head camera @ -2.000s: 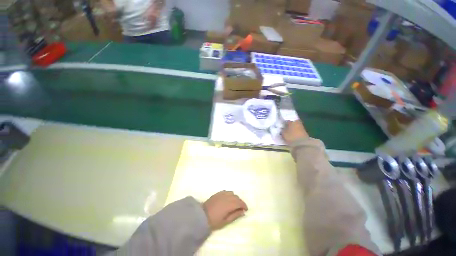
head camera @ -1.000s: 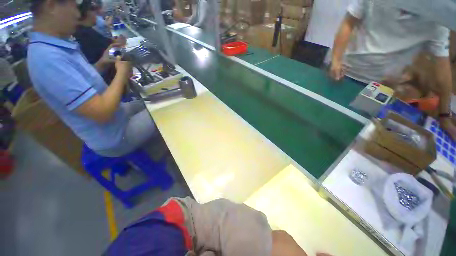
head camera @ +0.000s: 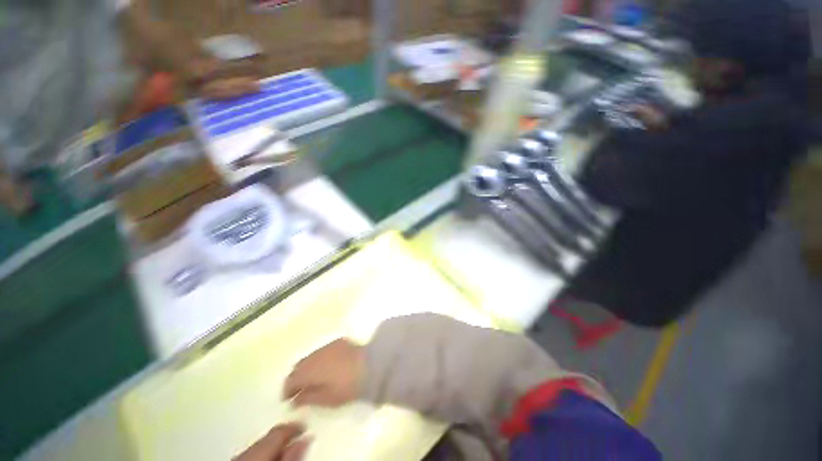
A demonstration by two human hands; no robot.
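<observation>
My right hand (head camera: 326, 374) is low in the middle of the view, over the yellow mat (head camera: 207, 387), with its fingers curled. My left hand (head camera: 275, 445) is at the bottom edge, partly cut off, just below the right hand. The frame is blurred, and I cannot tell whether either hand holds something small. The white parts bag (head camera: 239, 230), open and heaped with small pieces, stands on the white tray (head camera: 162, 320). A small second pile of parts (head camera: 185, 278) lies left of it.
Several dark hair dryers (head camera: 532, 212) lie side by side on the bench at the right. A person in dark clothing (head camera: 694, 189) sits beyond them. A brown carton (head camera: 171, 191) and a blue-and-white tray (head camera: 270, 103) are at the upper left. The green belt (head camera: 68, 338) runs behind the bench.
The view has swung from the left side of the line to the right. The dryers and the dark-clothed person have come into view. Both hands now show close together over the mat.
</observation>
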